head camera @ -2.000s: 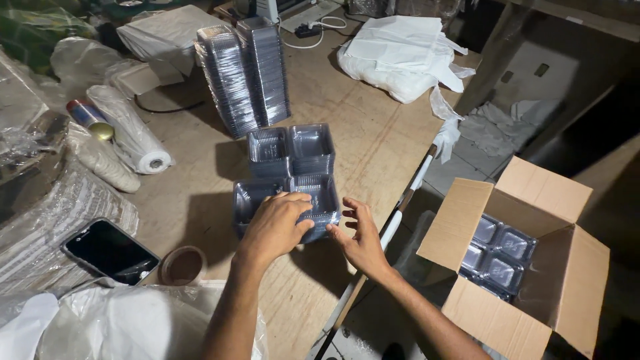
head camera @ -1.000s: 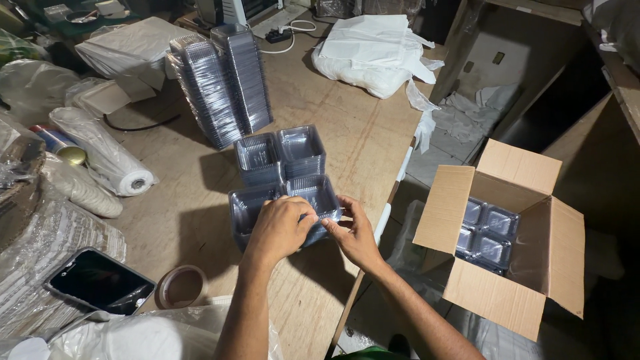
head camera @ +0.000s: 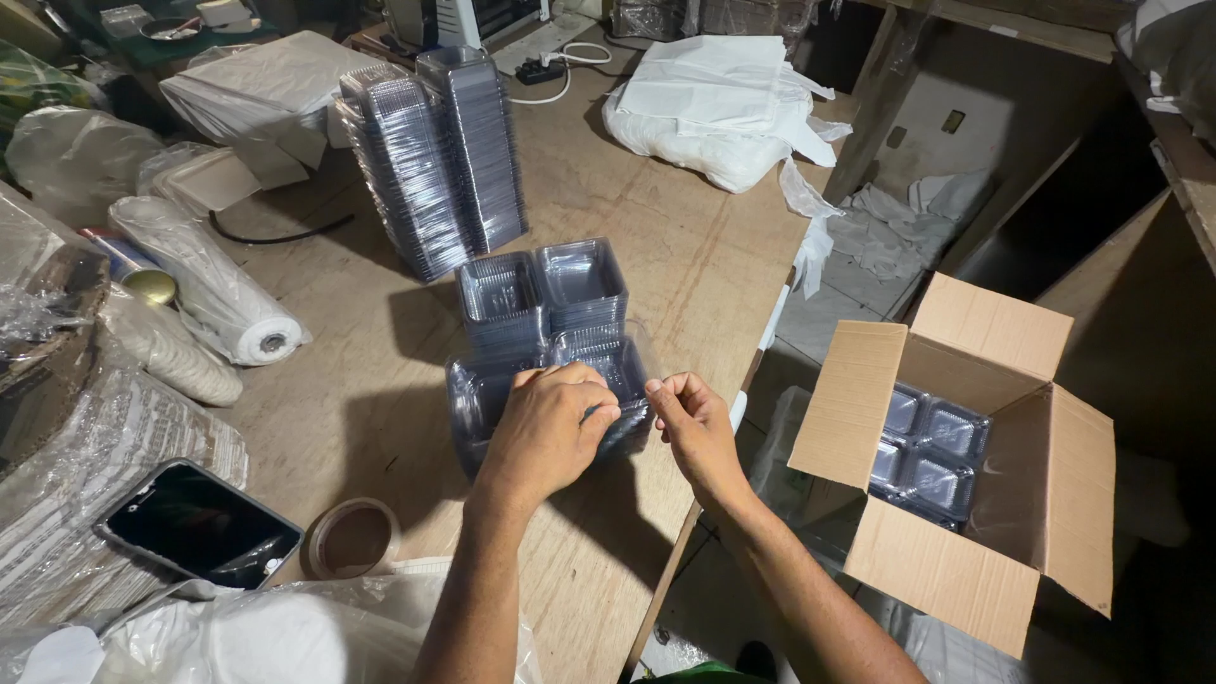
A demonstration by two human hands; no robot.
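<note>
Short stacks of clear plastic containers [head camera: 579, 271] stand in a two-by-two cluster on the wooden table. My left hand [head camera: 556, 427] is over the near stacks, its thumb and fingers pinched together at the near right one, with something small and dark between them that I cannot make out. My right hand [head camera: 693, 418], fingers curled and thumb against forefinger, is just right of that stack, beside a thin clear edge; whether it grips that edge cannot be told. Two tall stacks of nested containers [head camera: 404, 171] rise behind, the left one leaning. More containers [head camera: 950, 427] lie in the open cardboard box.
The cardboard box [head camera: 1080, 494] stands right of the table edge, flaps spread. A phone [head camera: 199, 524], a tape roll [head camera: 312, 541] and a plastic film roll [head camera: 209, 285] lie to the left. White plastic bags [head camera: 712, 104] lie at the back, near a power strip with a white cord [head camera: 540, 71].
My right hand has moved from the corner of the near right stack to a little apart from my left hand. The left hand stays over the near stacks.
</note>
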